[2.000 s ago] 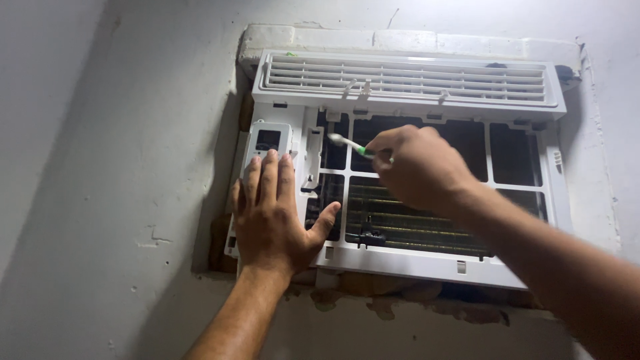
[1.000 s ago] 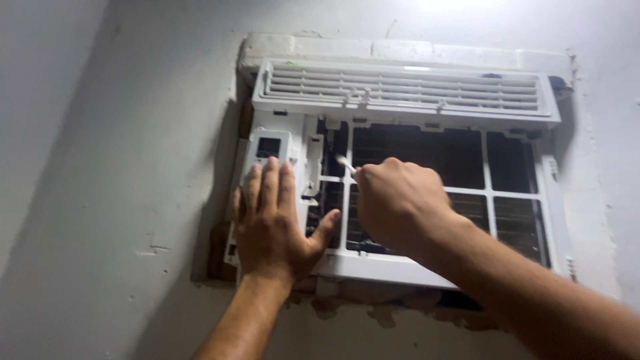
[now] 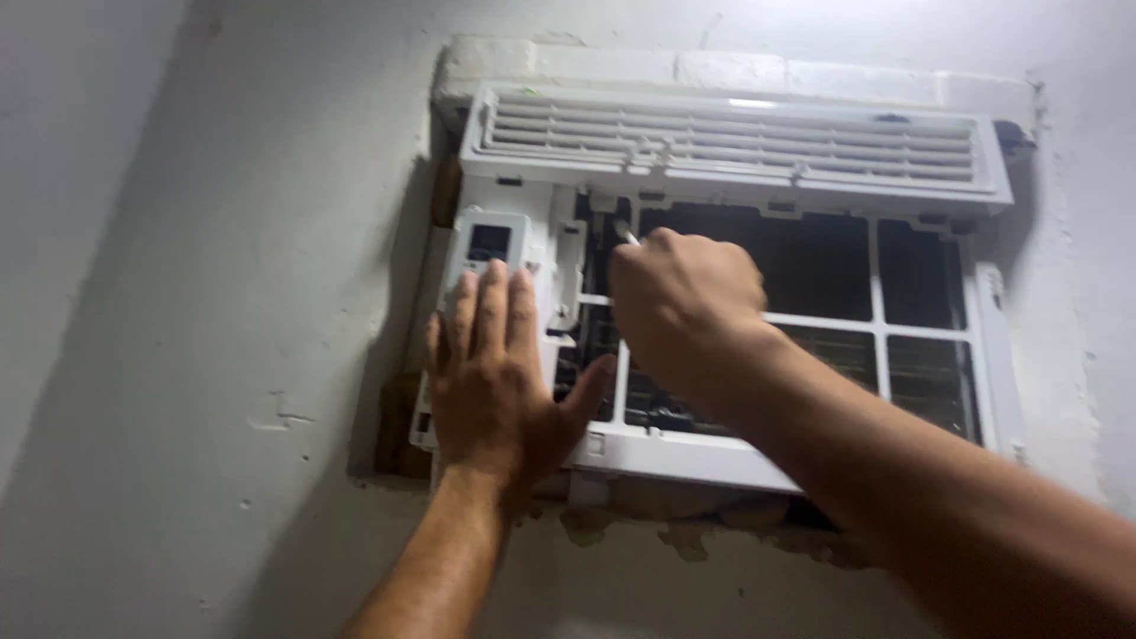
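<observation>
A white window-type air conditioner's front frame (image 3: 710,454) is set in a wall opening. My left hand (image 3: 497,390) lies flat with fingers spread on the frame's left side, its fingertips on the lower part of the control panel (image 3: 488,241) with a small dark display. My right hand (image 3: 688,297) is closed in a fist around a thin brush-like tool (image 3: 627,233); only its pale tip shows past the fingers, over the dark opening at the frame's upper left. Behind the white grid bars (image 3: 877,275) are dark fins, partly hidden by my right forearm.
A louvered air outlet (image 3: 737,142) runs along the top of the unit. White blocks (image 3: 728,69) line the upper edge of the opening. Below the frame the plaster edge (image 3: 683,537) is broken and rough. The painted wall (image 3: 222,355) has small chips and cracks.
The tool's green part, visible two seconds ago, is now hidden in my right hand, which has shifted slightly left relative to the unit. My left hand has stayed on the control panel side.
</observation>
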